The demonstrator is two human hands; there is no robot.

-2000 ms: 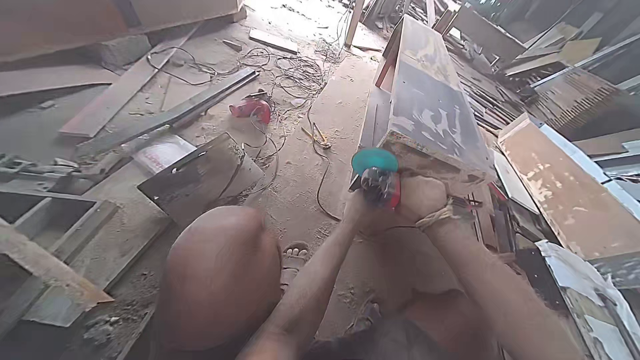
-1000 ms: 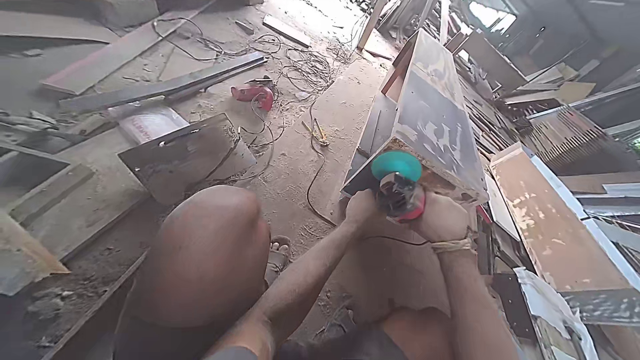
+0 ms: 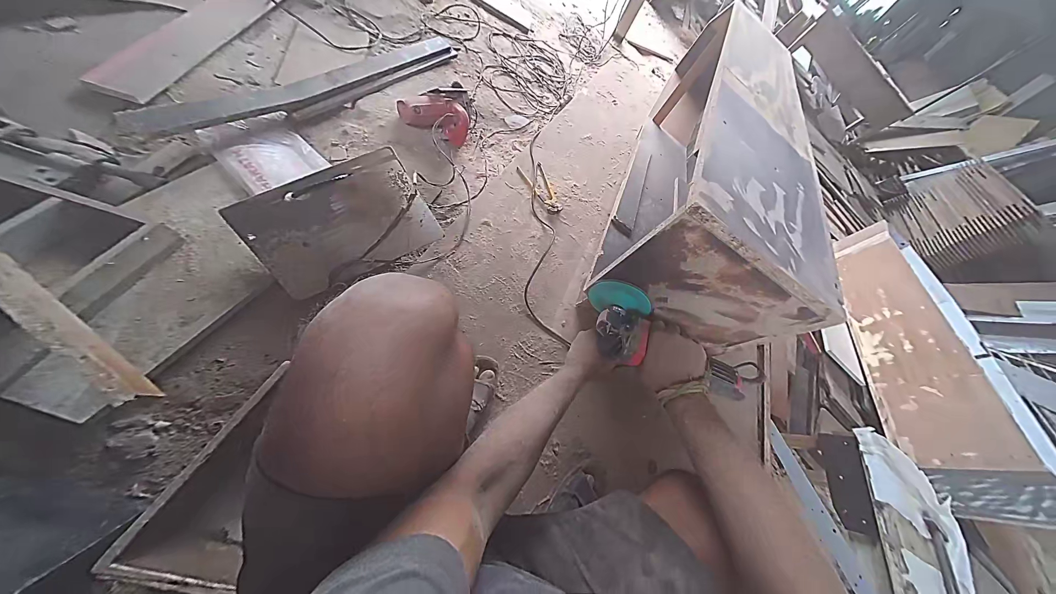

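Note:
An angle grinder (image 3: 624,332) with a red and black body and a green disc (image 3: 619,298) is held in both my hands. My left hand (image 3: 590,353) grips its near left side, and my right hand (image 3: 672,360), with a band at the wrist, is closed around the body on the right. The disc lies at the lower left edge of the end panel of a long wooden cabinet (image 3: 714,285); whether it touches cannot be told. Patches of worn finish show on the end panel and on the grey side panel (image 3: 763,165).
A red power tool (image 3: 437,115), tangled cables (image 3: 528,74) and yellow-handled pliers (image 3: 544,198) lie on the dusty floor. A wooden panel (image 3: 330,219) is at the left, near my knee. Stacked boards and a brown panel (image 3: 940,363) stand at the right.
The grinder and both hands have moved from the cabinet's end panel toward its lower left edge. More of the end panel shows now.

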